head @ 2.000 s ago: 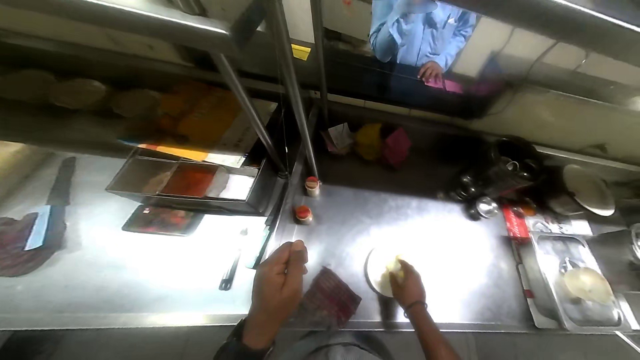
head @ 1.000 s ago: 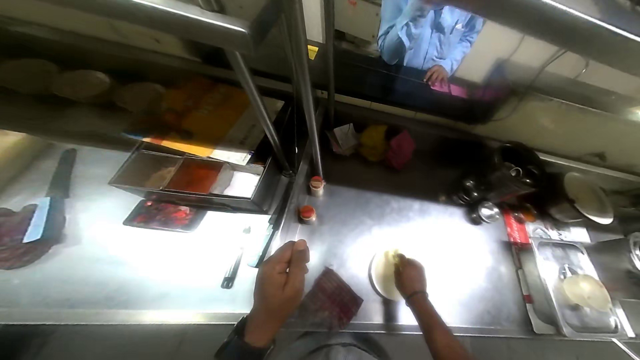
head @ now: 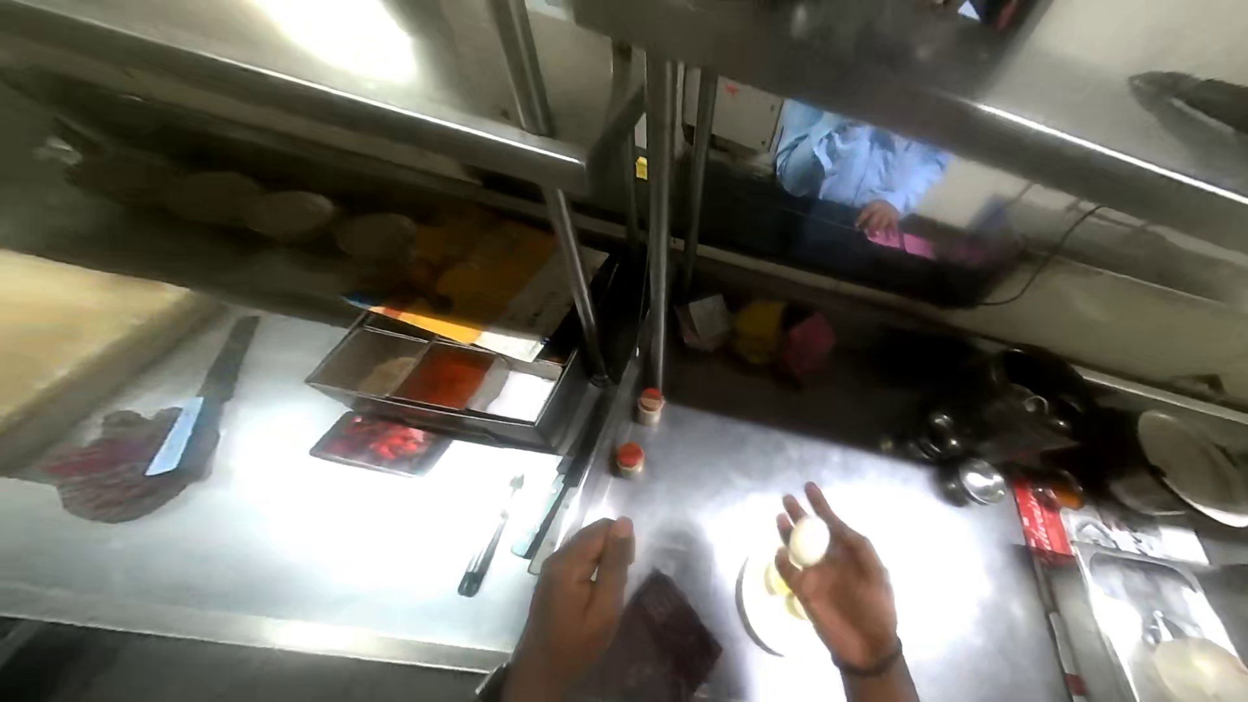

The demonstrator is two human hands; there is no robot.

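My right hand [head: 840, 585] is turned palm up over a round white plate [head: 756, 609], with a small white ball-like piece [head: 808, 541] resting at its fingers; the piece may be an egg or dough. Yellow pieces [head: 780, 582] lie on the plate, partly behind the hand. My left hand [head: 582, 595] is curled to the left of the plate; whether it holds anything is hidden. A dark red folded cloth [head: 668, 634] lies between the hands. Two small red-capped bottles [head: 630, 458] stand beyond my left hand.
A metal tray of powders [head: 448, 378], a dish of red pieces [head: 380, 444], a dark-handled utensil [head: 487, 546] and a broad-bladed knife [head: 180, 434] on a cloth are to the left. Metal pots [head: 1185, 463] and a steel tray [head: 1141, 585] stand right. Shelf posts rise behind; a person in blue [head: 858, 161] is beyond.
My right hand has turned from reaching down onto the plate to palm up, showing the white piece. My left hand keeps its curled pose.
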